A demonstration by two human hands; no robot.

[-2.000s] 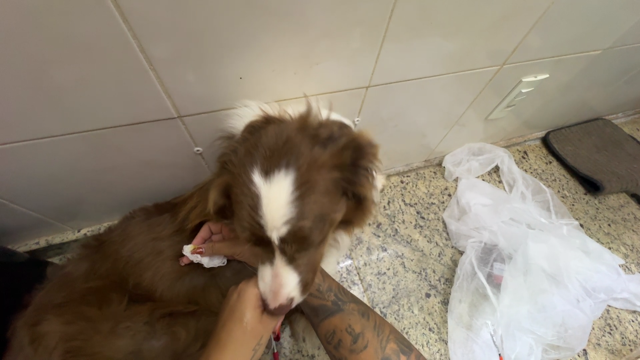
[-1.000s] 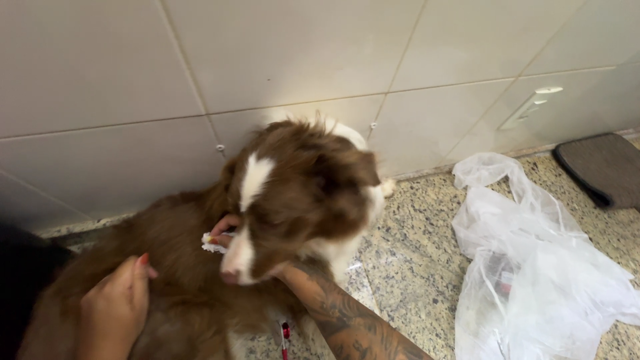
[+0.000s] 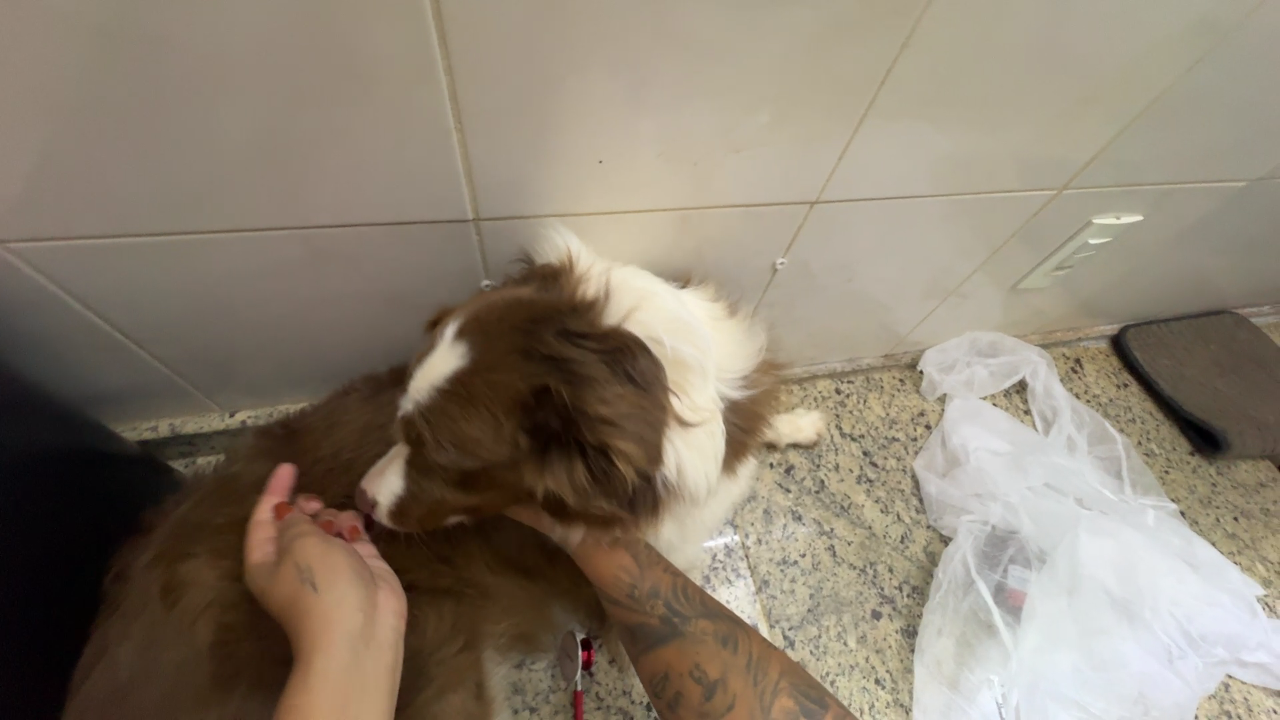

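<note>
A brown and white long-haired dog [image 3: 520, 420] lies against the wall, its head turned back toward its flank. At its muzzle is my left hand [image 3: 330, 570], palm turned up, red-nailed fingers bent and apart, with nothing visible in it. My right forearm [image 3: 690, 630], heavily tattooed, passes beneath the dog's head; the hand itself is hidden there, so its grip cannot be seen. Below the dog's body, between my arms, a small round metal thing with red parts [image 3: 580, 655] is partly visible. The white wad is out of sight.
A crumpled translucent plastic bag [image 3: 1080, 560] lies on the speckled stone surface at right. Behind it is a folded grey-brown mat [image 3: 1210, 380]. A tiled wall [image 3: 640, 110] with an outlet plate [image 3: 1080, 250] runs along the back. Something dark stands at far left.
The dog's head has swung toward the left. My left hand left its muzzle, then came back beside it. My right hand, earlier partly visible with a white wad, is now hidden.
</note>
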